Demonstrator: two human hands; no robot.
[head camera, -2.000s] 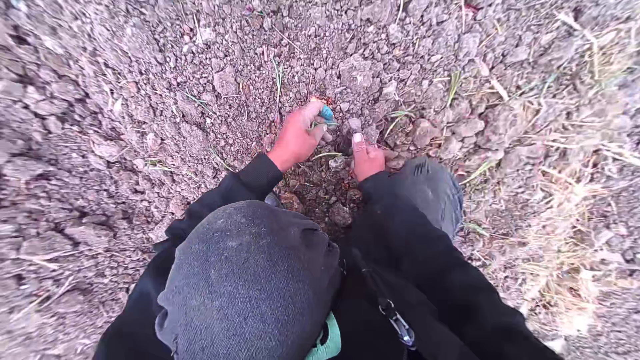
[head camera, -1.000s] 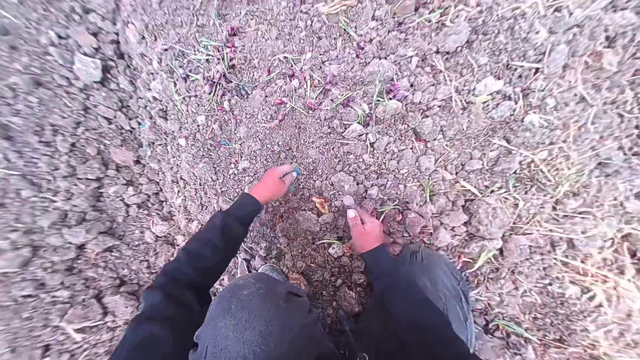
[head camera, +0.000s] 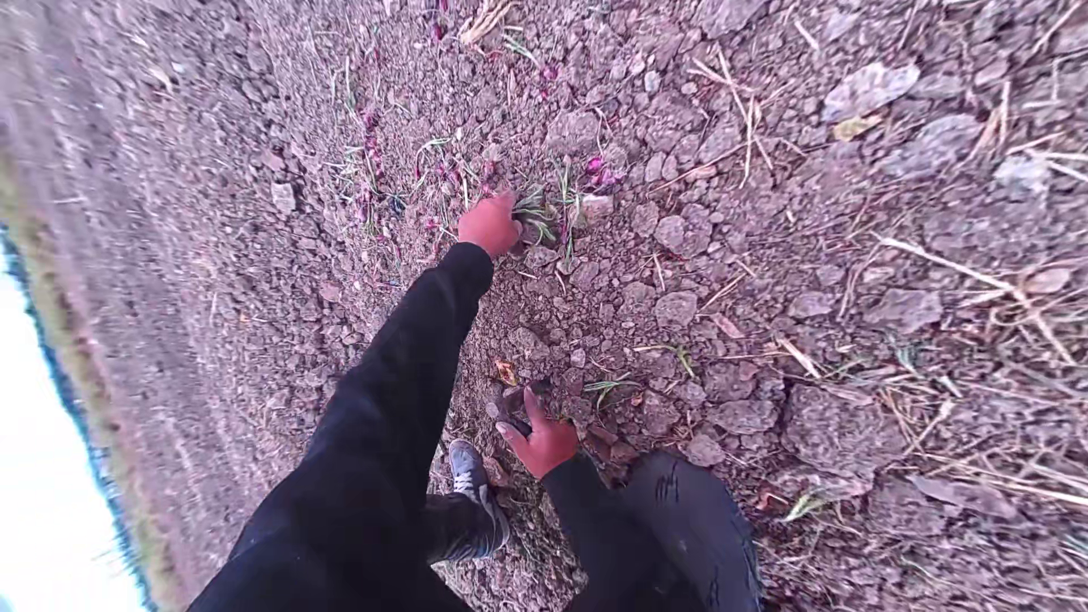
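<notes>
My left hand reaches forward to the cloddy soil, at a small tuft of green leaves. Its fingertips are partly hidden, so whether they grip the leaves is unclear. Right beside it, to the right, lie more green leaves and a purple-red onion bulb. Nearer my body, my right hand is low over the ground with thumb and finger raised and apart. A dark clod lies at its fingertips; I cannot tell whether it is held.
More purple bulbs with green leaves are scattered ahead on the left. Dry straw and large clods cover the right side. My shoe and a dark-clothed knee are close below my hands.
My left hand has moved forward, away from my right hand, to the leaves. The blue-green thing seen at its fingers earlier is out of sight. The view has turned and shifted strongly.
</notes>
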